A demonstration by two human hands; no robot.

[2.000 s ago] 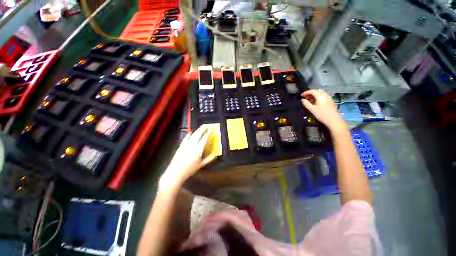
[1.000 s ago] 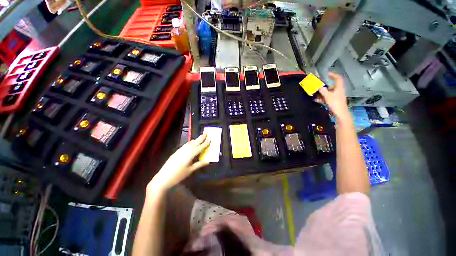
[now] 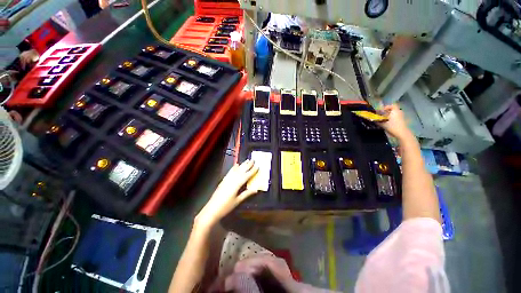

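Observation:
A black foam-lined tray (image 3: 358,200) holds keypad phones, four with pale-framed screens (image 3: 309,103) along the back. Several phones showing backs with gold rings (image 3: 353,174) lie at the front right. A yellow card (image 3: 292,170) lies in a front slot. My left hand (image 3: 225,191) touches the edge of a pale, shiny card (image 3: 261,170) in the front-left slot; whether it grips the card is unclear. My right hand (image 3: 396,121) pinches another yellow card (image 3: 370,115), seen nearly edge-on, over the back-right slot.
A larger black tray (image 3: 171,134) of phones sits at the left on red trays (image 3: 194,154). Other red trays stand at the back (image 3: 220,27) and far left (image 3: 57,71). A blue pad (image 3: 114,249) lies lower left. Grey machinery (image 3: 411,80) is at the right, above a blue stool (image 3: 365,232).
My right hand has picked up a yellow card and turned it from flat-facing to nearly edge-on above the back-right slot. My left hand stays at the front-left card, which now looks paler.

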